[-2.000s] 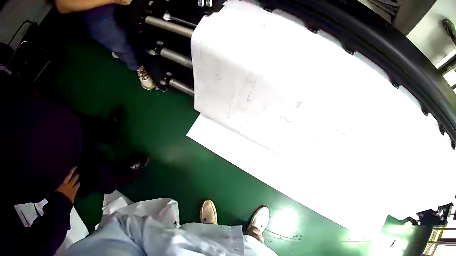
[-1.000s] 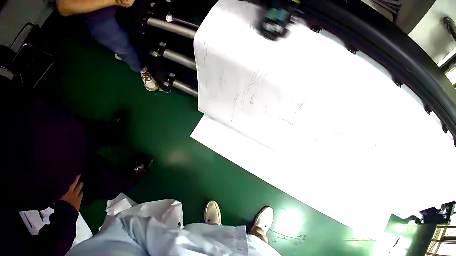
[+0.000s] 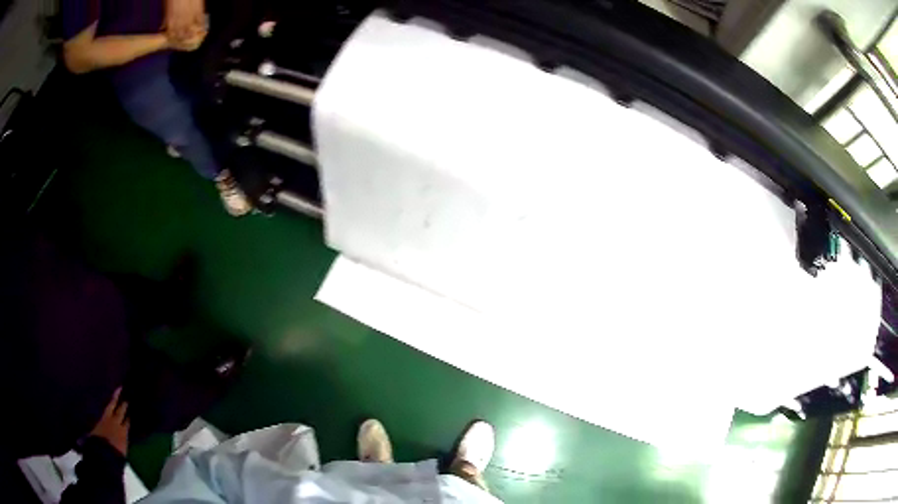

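Note:
Neither of my hands is in the picture. In front of me a wide white sheet of plotter paper [image 3: 551, 236] lies over the long black plotter [image 3: 630, 69] and hangs down its front to the floor. Its surface is bright, with only a few faint marks showing. The dark carriage [image 3: 815, 236] with a teal part is at the right end of the beam. Small black tabs sit along the paper's top edge. Silver-grey rollers [image 3: 286, 146] show at the plotter's left end.
A person in jeans [image 3: 167, 113] stands at the plotter's left end, hands together. Another person in dark clothes [image 3: 59, 335] is close on my left, a hand near white sheets [image 3: 44, 477]. White crumpled material [image 3: 286, 445] lies near my shoes. Barred windows [image 3: 866, 458] are at right.
The carriage has moved from the left part of the beam to its right end. My view has shifted, so the plotter and paper sit further left and lower.

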